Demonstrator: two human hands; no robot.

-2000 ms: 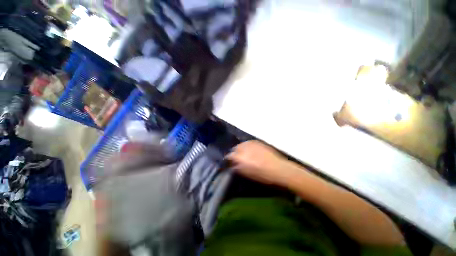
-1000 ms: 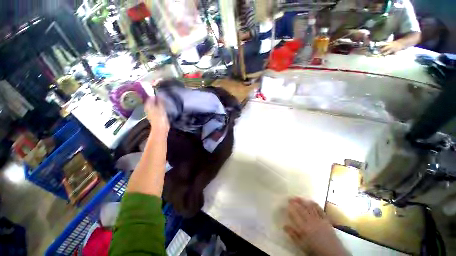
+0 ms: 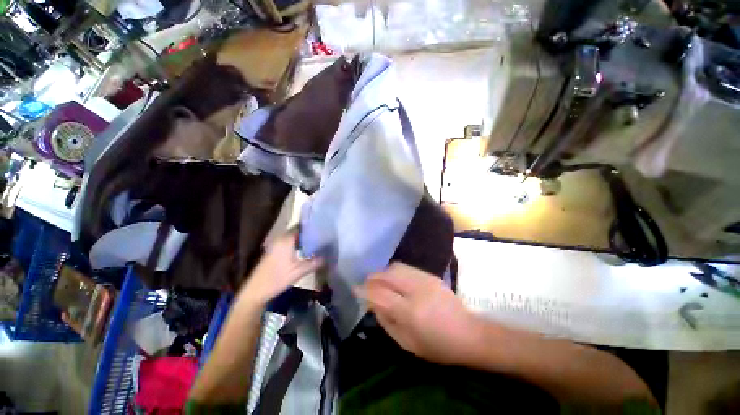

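A garment piece of grey-blue cloth (image 3: pixel 365 194) with dark brown panels lies at the table's left front edge, left of the machine. My left hand (image 3: pixel 284 266) is shut on its lower left edge. My right hand (image 3: pixel 414 304) pinches its lower part, close to my body. The sewing machine head (image 3: pixel 552 97) is at the upper right. Its needle area (image 3: pixel 523 190) glows in the lamp light, to the right of the cloth and apart from it. The fingertips are partly blurred.
More dark brown cloth (image 3: pixel 219 215) is heaped at left. Blue baskets (image 3: pixel 122 344) stand below it, one with red cloth (image 3: pixel 166 385). A purple round object (image 3: pixel 71 139) is at far left. Black-handled scissors (image 3: pixel 637 219) lie on the machine bed. Thread snips (image 3: pixel 706 280) lie at right.
My left hand has come back from the heap at left, and a grey-blue and brown piece is now in front of me. My right hand has left the bare tabletop and holds the piece.
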